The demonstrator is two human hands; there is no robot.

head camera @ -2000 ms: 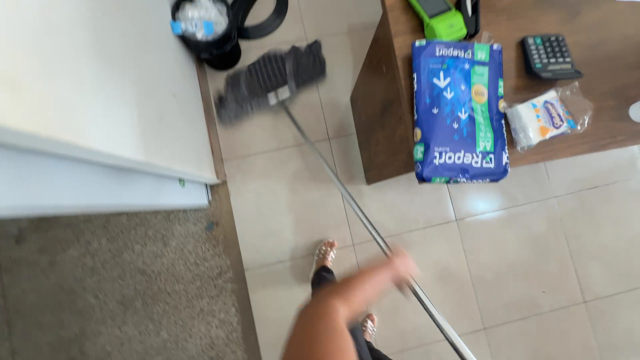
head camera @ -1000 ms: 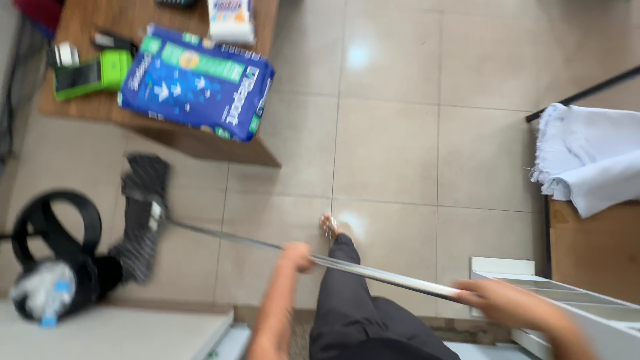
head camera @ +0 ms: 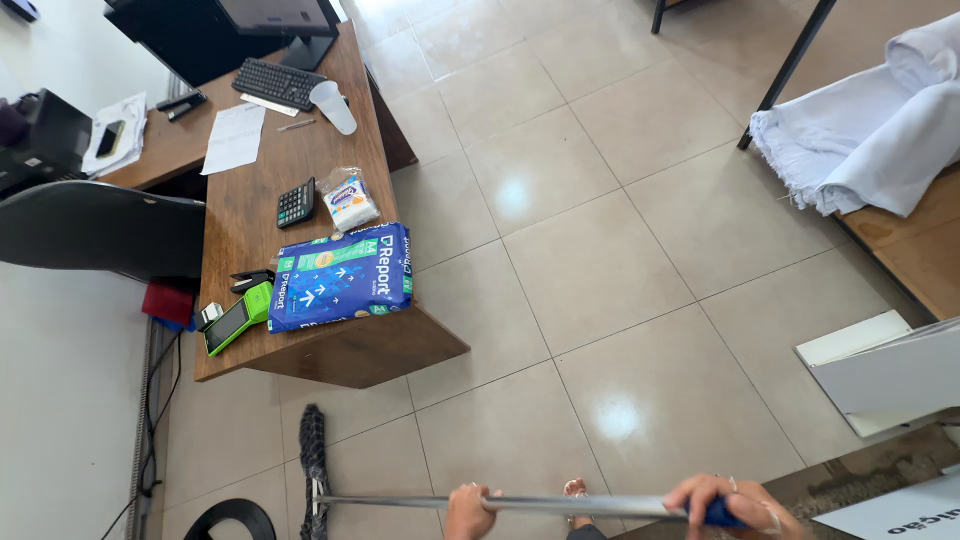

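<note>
A dust mop with a dark grey fringed head [head camera: 313, 457] rests on the tiled floor at the lower left, near the desk's end. Its metal pole [head camera: 570, 506] runs level across the bottom of the view. My left hand [head camera: 471, 510] is closed around the middle of the pole. At the pole's far end, my right hand [head camera: 724, 506] grips the blue end grip [head camera: 716, 511]. One sandalled foot [head camera: 576, 495] shows just behind the pole, between my hands.
A wooden desk [head camera: 367, 352] holds a blue paper pack [head camera: 341, 277], a green card terminal [head camera: 236, 319], a calculator [head camera: 296, 203] and a keyboard [head camera: 276, 84]. A black ring-shaped object [head camera: 232, 514] lies near the mop head. White cloth [head camera: 862, 135] hangs over a wooden surface at right.
The view has swung, showing more of the desk and floor. My right hand, out of sight two seconds ago, is on the pole's end. The mop head has moved away from the bin.
</note>
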